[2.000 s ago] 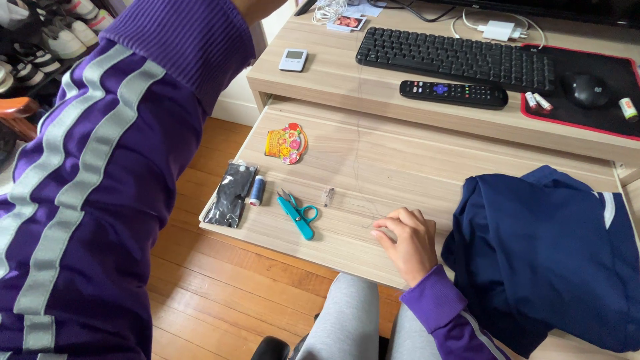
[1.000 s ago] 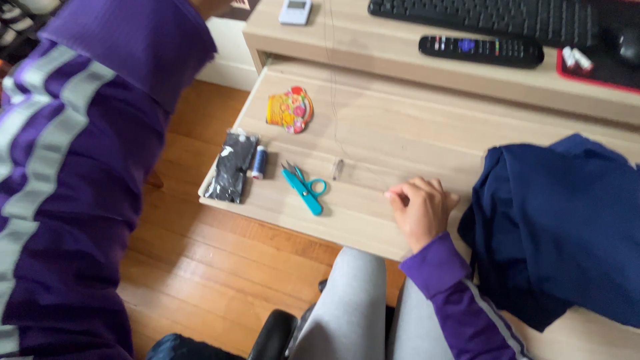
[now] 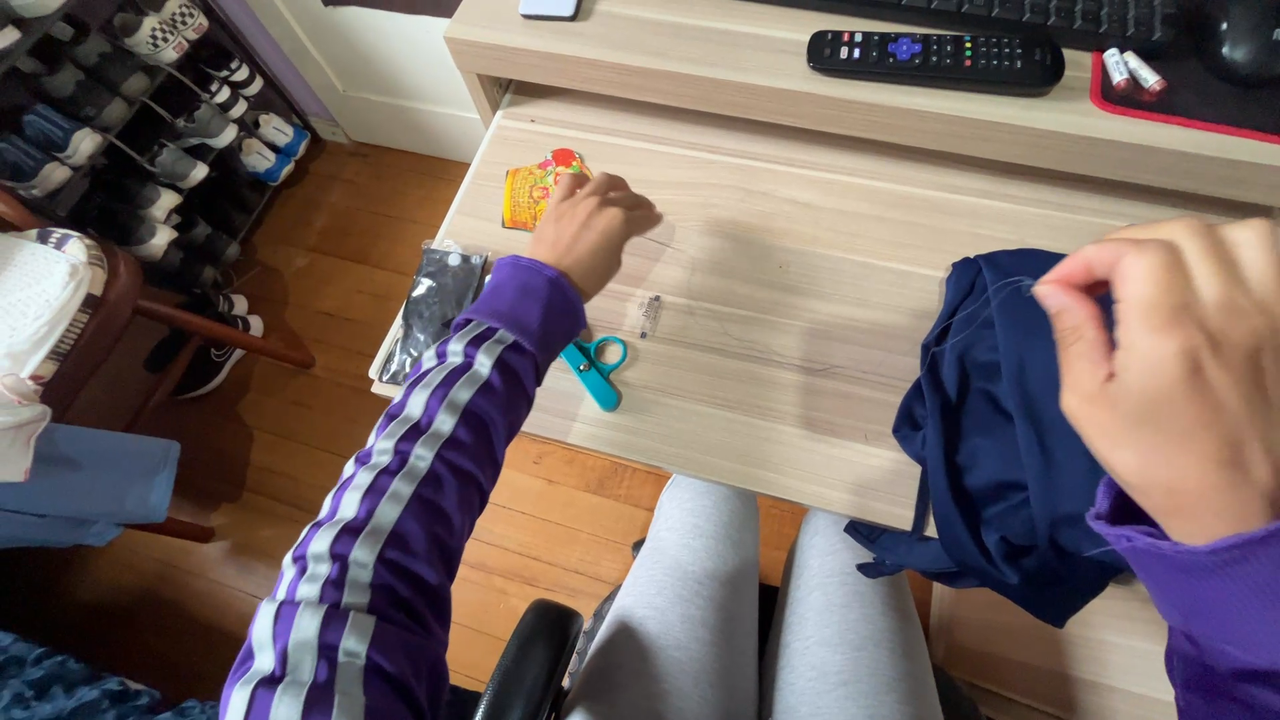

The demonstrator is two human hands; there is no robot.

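My left hand (image 3: 595,225) is over the desk's pull-out tray, beside a colourful card (image 3: 530,188); a thin needle-like thing shows at its fingertips. Thumb and forefinger of my right hand (image 3: 1170,360) pinch a fine thread (image 3: 985,298) above navy blue fabric (image 3: 1020,430). Teal thread snips (image 3: 597,375) lie below my left hand, their blades hidden by the sleeve. Near them rests a small clear tube with writing (image 3: 650,316). A black item in a clear plastic bag (image 3: 435,300) lies at the tray's left edge, partly under my left forearm. The thread spool is hidden.
On the raised desktop are a black remote control (image 3: 935,62), a keyboard (image 3: 1080,18), a mouse (image 3: 1245,40) and batteries (image 3: 1130,75). A shoe rack (image 3: 150,130) and a wooden chair (image 3: 110,330) stand at left. A black armrest (image 3: 530,660) is beside my legs.
My left hand, raised out of view at the top before, is now low over the tray by the card. My right hand has moved right, from the bare tray to above the navy fabric.
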